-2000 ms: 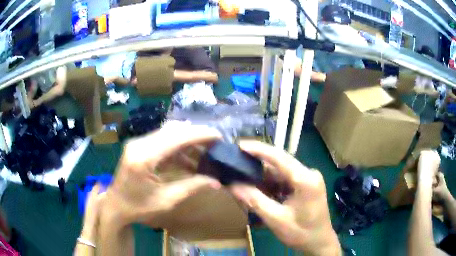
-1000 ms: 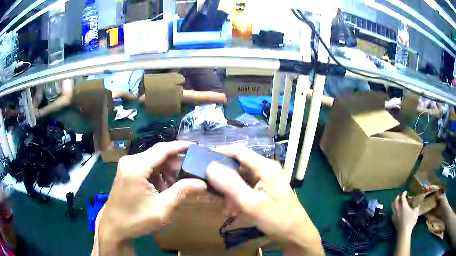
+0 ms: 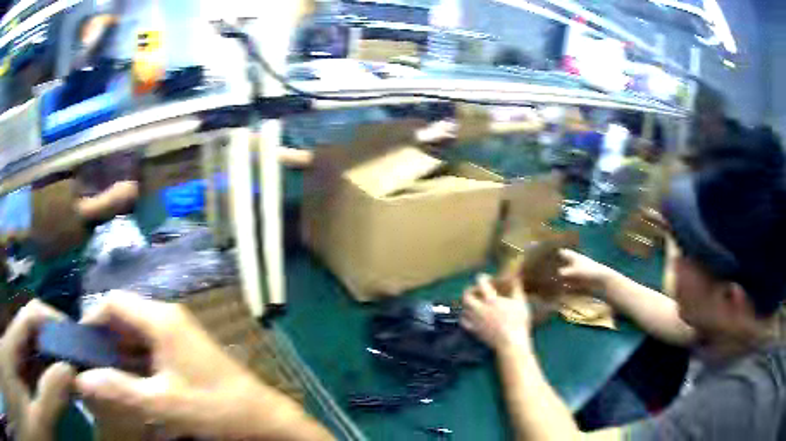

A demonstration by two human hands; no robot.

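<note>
A dark power adapter block [image 3: 79, 343] is held between my two hands at the lower left, blurred. My left hand [image 3: 30, 366] is at the left edge, partly cut off, with its fingers around the block's left end. My right hand [image 3: 159, 375] grips the block's right end between thumb and fingers. The block's underside and any cord are hidden by my fingers.
Clear bagged units [image 3: 164, 263] lie behind my hands. Pale posts [image 3: 256, 215] stand right of them. A large open shipping carton [image 3: 422, 228] and a black adapter pile [image 3: 422, 336] are at centre. A neighbouring person [image 3: 732, 250] handles a small carton [image 3: 543, 267] at right.
The view has swung right, so my hands and the block now show at the lower left and the right neighbour has come into view. Both hands still hold the block.
</note>
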